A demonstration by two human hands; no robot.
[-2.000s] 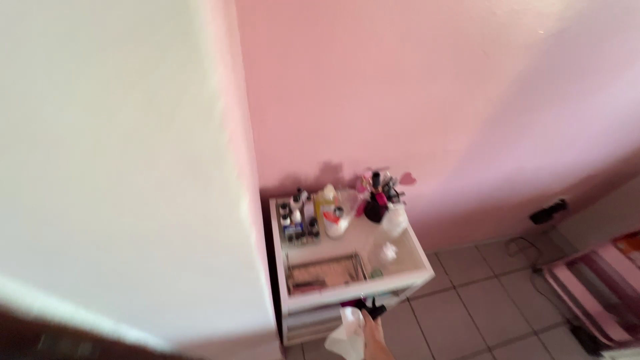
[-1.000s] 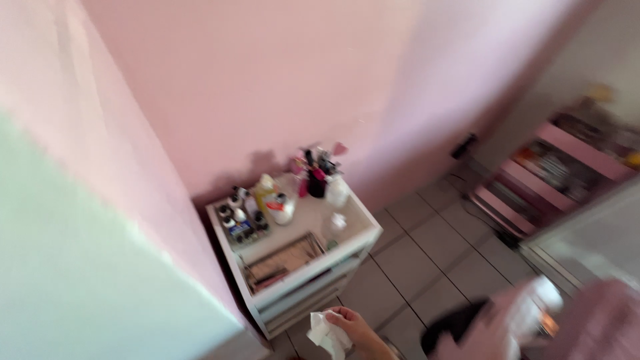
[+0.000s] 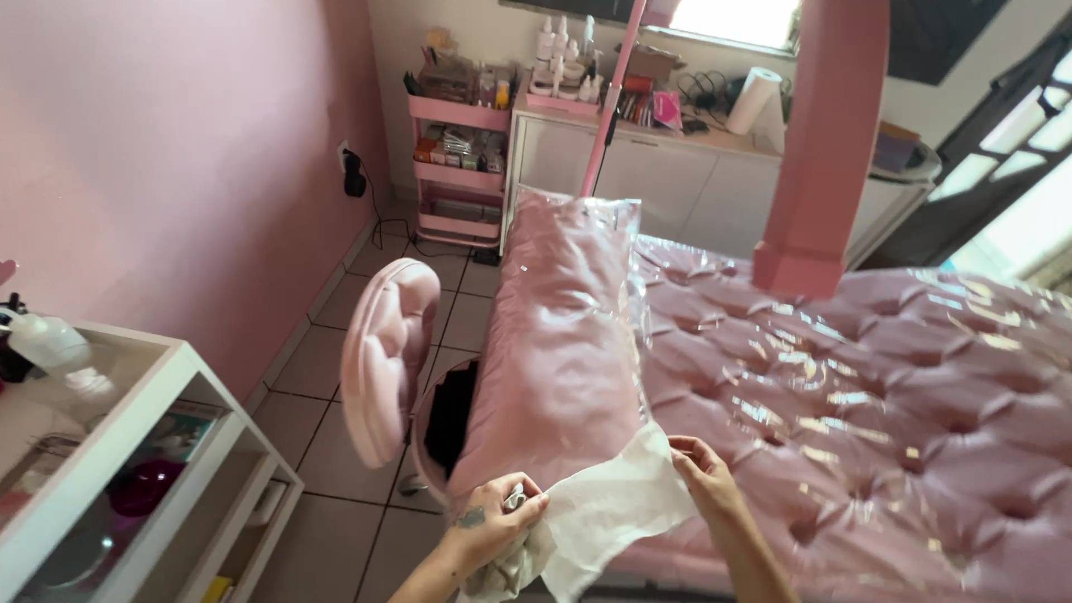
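My left hand (image 3: 500, 517) is closed on a bunched greyish cloth (image 3: 505, 569) and on one side of a thin white sheet, which looks like paper towel or cloth (image 3: 611, 511). With thumb and fingers, my right hand (image 3: 702, 469) pinches the sheet's other side, so it hangs spread between both hands. Just beyond lies a pink pillow in clear plastic (image 3: 569, 335), at the left end of a pink tufted treatment bed (image 3: 779, 385) under glossy clear plastic. The sheet overlaps the pillow's near end in view; whether it touches is unclear.
A pink tufted stool (image 3: 392, 360) stands left of the pillow. At lower left is a white shelf unit (image 3: 188, 368) with bottles. Behind are a pink trolley (image 3: 459, 172) and a white cabinet (image 3: 653, 172). A pink lamp arm (image 3: 825, 151) hangs over the bed.
The view has swung right, from the white shelf unit to the bed. The white sheet, earlier crumpled in one hand, is now spread between both hands.
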